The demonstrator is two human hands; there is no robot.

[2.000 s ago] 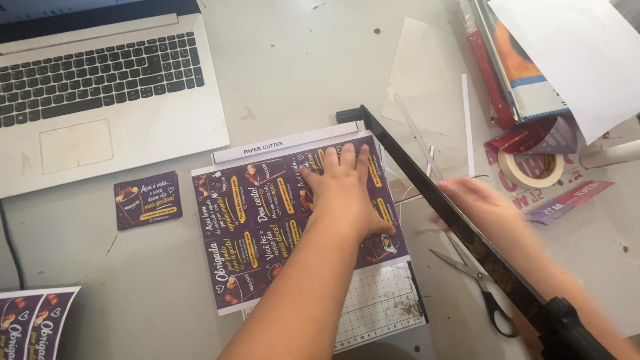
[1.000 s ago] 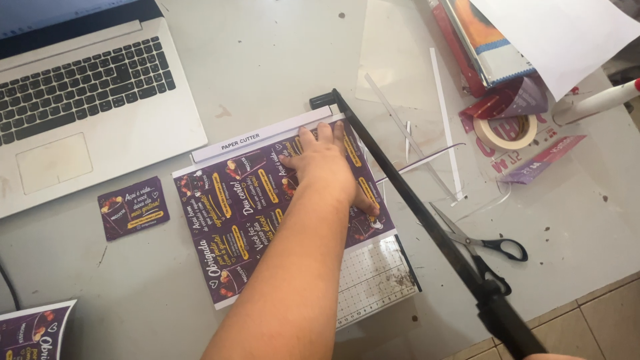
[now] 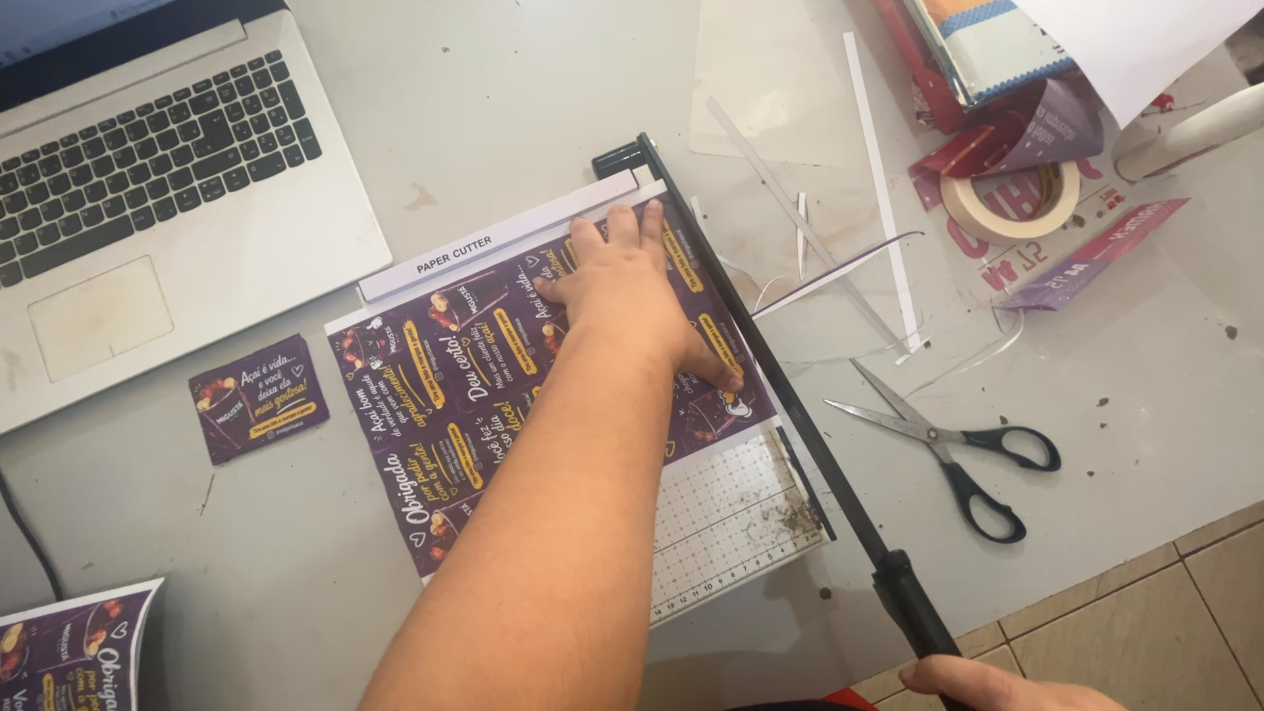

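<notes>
My left hand (image 3: pixel 632 296) lies spread and flat on a purple printed card sheet (image 3: pixel 395 395), which rests on the gridded bed of a paper cutter (image 3: pixel 721 523). My right hand (image 3: pixel 1007 686), partly cut off by the bottom edge of the view, is closed around the black handle of the cutter's blade arm (image 3: pixel 810 444). That arm runs along the right edge of the sheet. Part of the sheet is hidden under my left forearm. White and purple-edged paper strips (image 3: pixel 879 197) lie right of the arm.
Open scissors (image 3: pixel 933 434) lie right of the cutter. Beyond them are masking tape (image 3: pixel 1012 202), torn wrapping (image 3: pixel 1096 257) and a stack of packets (image 3: pixel 987 49). To the left are a laptop (image 3: pixel 197 197), a pile of small purple cards (image 3: pixel 259 398) and more printed sheets (image 3: pixel 89 642).
My right hand was beside the middle of the blade arm two seconds ago and is now at its handle. A purple-edged strip now lies right of the arm. My left hand stays on the sheet.
</notes>
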